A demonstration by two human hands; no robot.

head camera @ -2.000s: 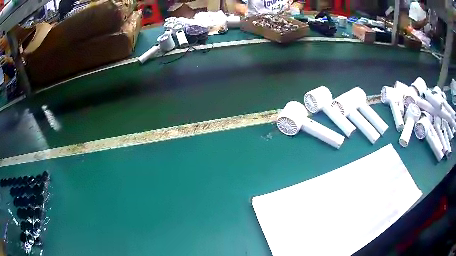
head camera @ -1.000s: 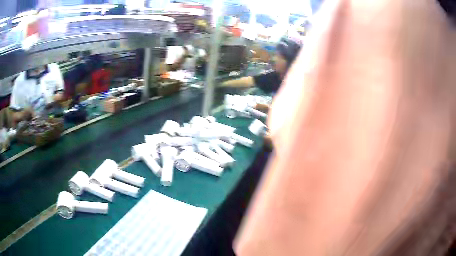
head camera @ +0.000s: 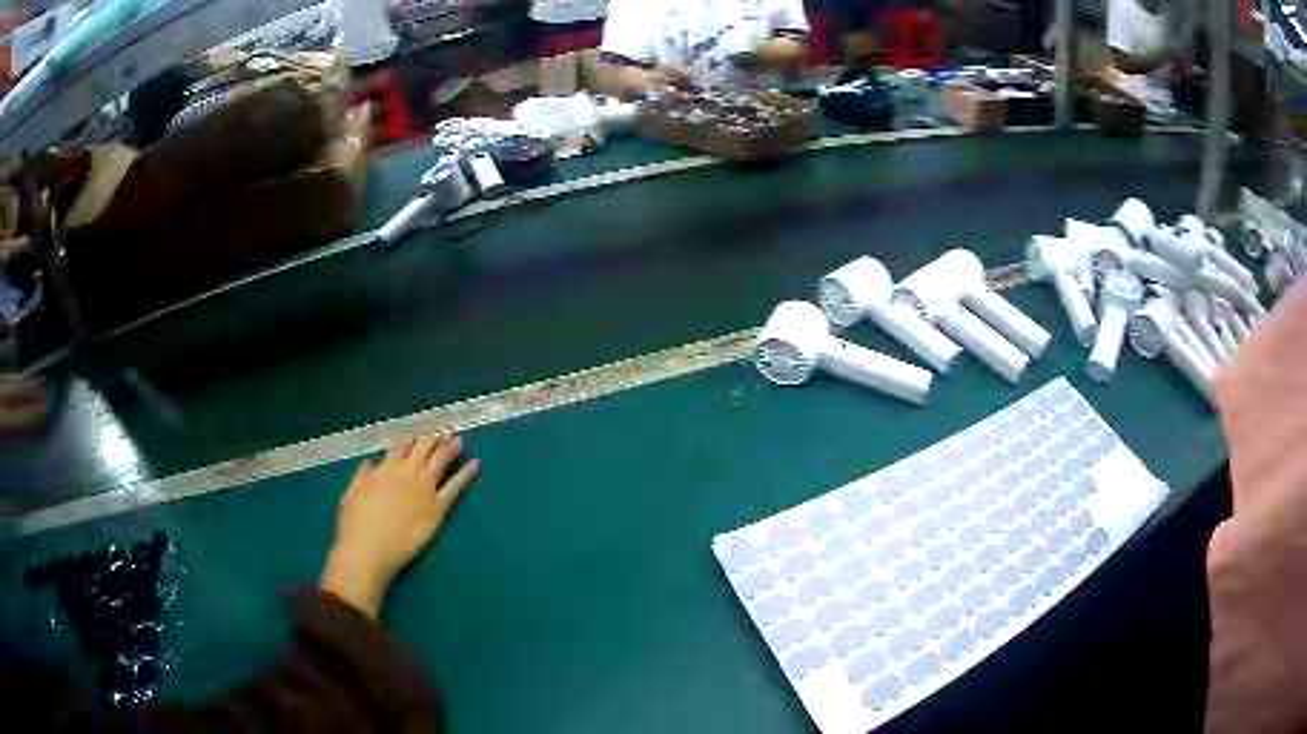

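Observation:
My left hand (head camera: 390, 519) lies palm down on the green bench, near the belt's pale edge strip, fingers spread and holding nothing. A large white label sheet (head camera: 932, 552) with rows of round stickers lies at the bench's front edge, right of my left hand. Several white hair dryer bodies lie behind it, the nearest (head camera: 867, 367) with its round grille facing left. More lie in a heap (head camera: 1183, 280) at the right. A large pinkish shape, cut off by the right edge, is very close; I cannot tell whether it is my right hand.
Black round caps (head camera: 122, 617) on shiny clear film lie at the lower left. The dark green belt (head camera: 573, 265) runs behind the edge strip. Across it are a carton of small parts (head camera: 724, 126), a corded white unit (head camera: 430, 198), brown cartons (head camera: 215, 179) and a person in white (head camera: 702, 36).
The view has swung back left from the heap. My left hand now shows on the bench. The large pinkish shape has shrunk to the right edge. The sheet's stickers show more clearly.

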